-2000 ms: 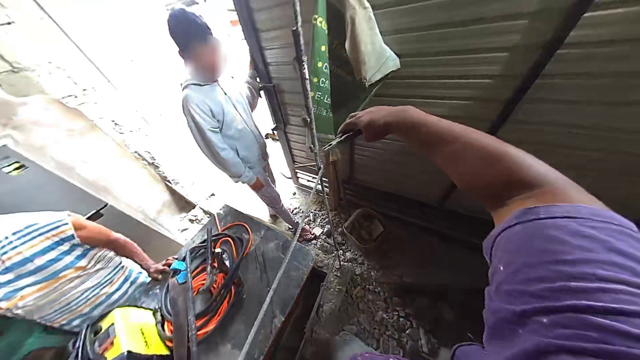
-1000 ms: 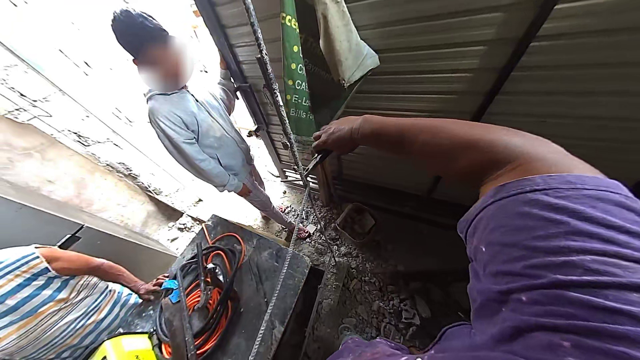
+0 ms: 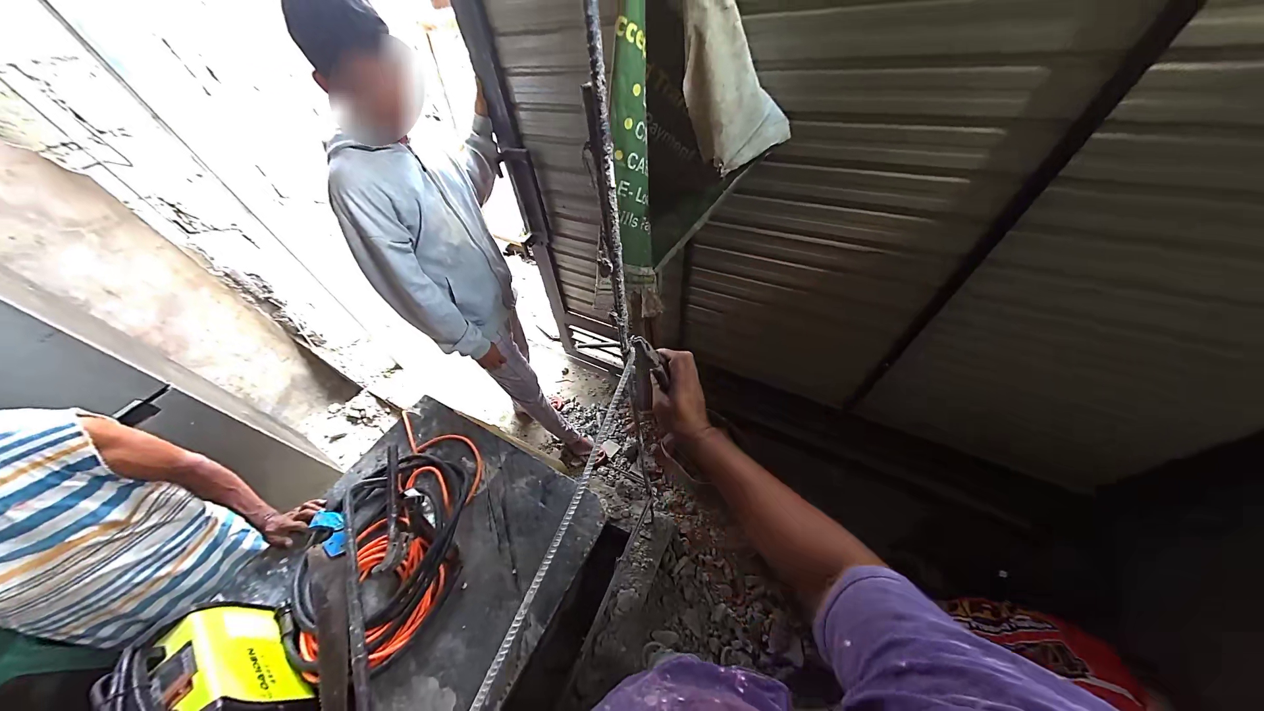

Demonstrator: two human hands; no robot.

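My right hand [image 3: 679, 393] reaches out from the lower right, closed on the dark handles of a hand tool that looks like pliers [image 3: 647, 357]. The tool's head is at a steel rebar [image 3: 609, 188] that runs up beside a green printed banner [image 3: 632, 148]. From this spot a ribbed rebar [image 3: 553, 543] slants down to the bottom edge; how the two bars are joined is too small to tell. A thin wire hangs below the tool. My left hand is out of view.
A person in a grey hoodie [image 3: 415, 237] stands by the metal gate. At left, another person's hand [image 3: 288, 523] rests at a dark tabletop [image 3: 494, 533] with coiled orange and black cables [image 3: 425, 563] and a yellow welding machine [image 3: 237, 657]. Rubble [image 3: 711, 602] covers the ground; corrugated sheeting [image 3: 869, 197] stands right.
My right hand has turned from reaching over the tool to a more upright grip, and my forearm now rises from below. The view has come nearer to the rebar.
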